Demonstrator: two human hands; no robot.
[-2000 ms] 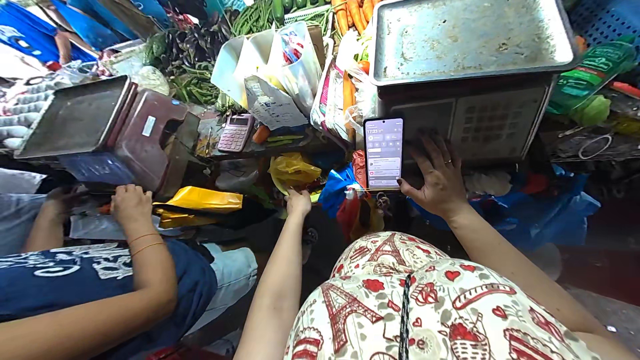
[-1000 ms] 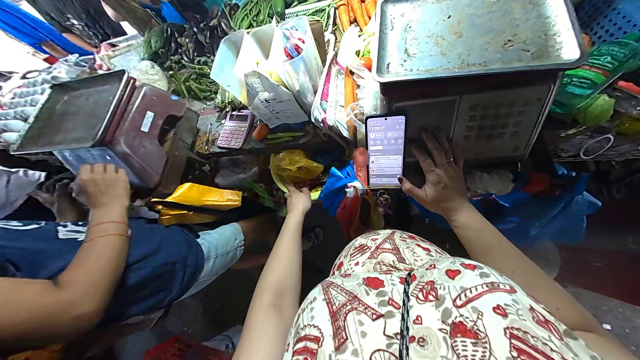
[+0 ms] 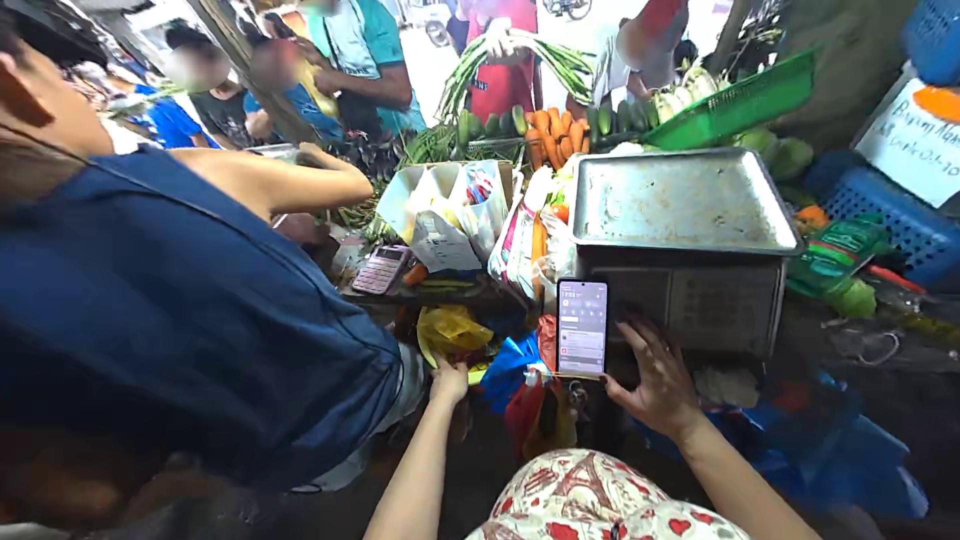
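Note:
My left hand [image 3: 450, 381] is at the yellow plastic bag [image 3: 453, 330] below the counter's edge; its fingertips are partly hidden, so its grip is unclear. With fingers spread, my right hand [image 3: 656, 382] rests against the dark front of the weighing scale [image 3: 694, 300], its thumb near the lower corner of an upright smartphone [image 3: 582, 327] with a lit screen. The scale carries a metal tray [image 3: 682, 201]. Blue [image 3: 511, 371] and red [image 3: 525, 420] plastic bags hang between my hands. A pink calculator [image 3: 382, 269] lies left of the white plastic containers [image 3: 442, 202].
A person in a navy shirt [image 3: 187, 315] leans over the counter close on my left. Carrots [image 3: 553, 136], cucumbers and a green basket [image 3: 735, 101] line the back. A person beyond holds long green beans [image 3: 517, 64]. At right are a blue crate [image 3: 892, 217] and a green bottle [image 3: 836, 247].
The person at my left has risen from the maroon scale and now leans forward over the counter, an arm stretched across it. My hands stay about where they were. The view has tilted up.

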